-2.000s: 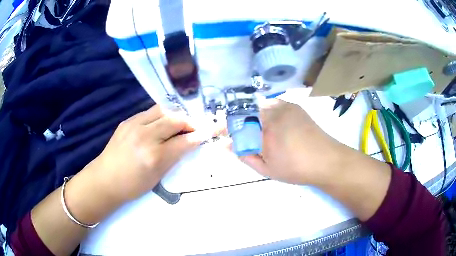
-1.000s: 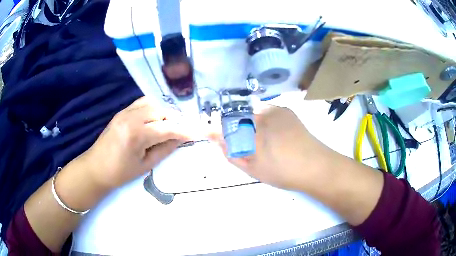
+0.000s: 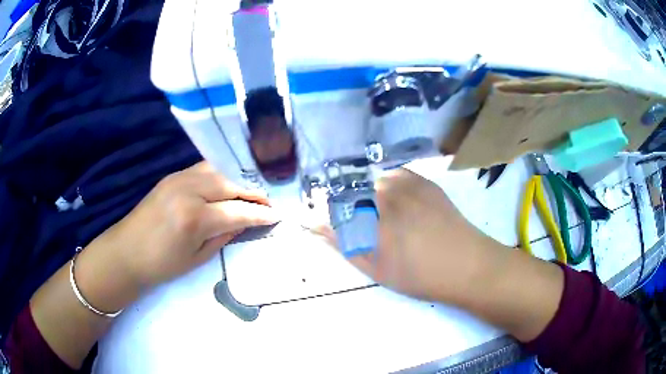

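Observation:
The large dark navy cloth [image 3: 95, 124] lies at the left and runs to my left hand. My left hand [image 3: 182, 219] is left of the needle area, fingertips close together over a small dark patch; glare hides what they may pinch. My right hand [image 3: 431, 241] is right of the needle, its fingers partly hidden behind the grey-blue cylindrical attachment [image 3: 356, 228]. What it may hold cannot be told. The white sewing machine head [image 3: 336, 36] stands over both hands. The presser foot area is washed out by bright light.
Scissors with yellow and green handles [image 3: 537, 219] lie at the right, with a dark-bladed tool [image 3: 493, 174] beside them. Cardboard [image 3: 526, 120] and a mint-green block [image 3: 595, 142] are on the machine arm. A marked strip [image 3: 482, 361] edges the white table [image 3: 277, 343].
The machine and table sit lower in the picture than a second ago. Compared with two seconds ago, my left hand is slightly farther left, showing the dark patch below its fingers. My right hand stays beside the attachment.

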